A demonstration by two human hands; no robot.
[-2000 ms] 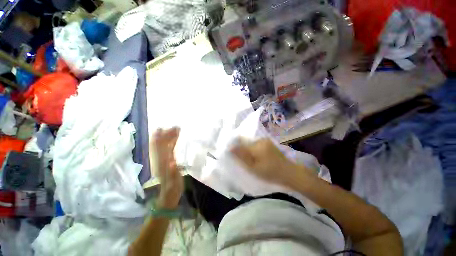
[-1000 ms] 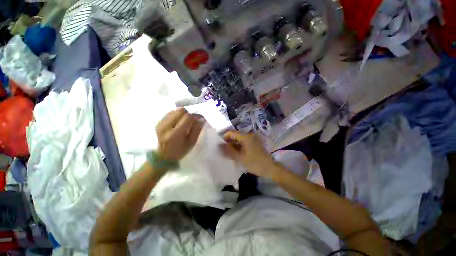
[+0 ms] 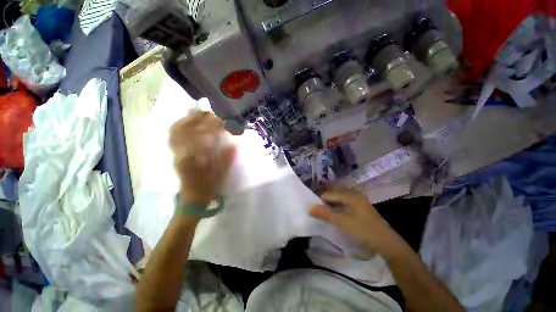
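A white fabric panel [image 3: 256,210] lies spread over the tabletop and hangs over its front edge. Its far edge reaches the shiny needle area [image 3: 266,135] of the overlock machine [image 3: 213,58], which has a red oval badge. My left hand [image 3: 201,152] is blurred and lies on the panel, left of the needle area; whether its fingers grip the cloth cannot be told. My right hand [image 3: 347,214] is at the panel's right edge, near the table's front edge, with the cloth between thumb and fingers.
A heap of white pieces [image 3: 64,183] lies at left beside a dark blue-grey cloth [image 3: 116,140]. Four tension knobs [image 3: 352,82] are on the machine front. A measuring strip [image 3: 384,164] lies at right. White pieces [image 3: 478,237] hang at lower right. A red bag [image 3: 481,30] is behind.
The view has moved closer to the machine. My left hand has moved a little left, and my right hand has moved right and down. The panel is now spread flatter between them.
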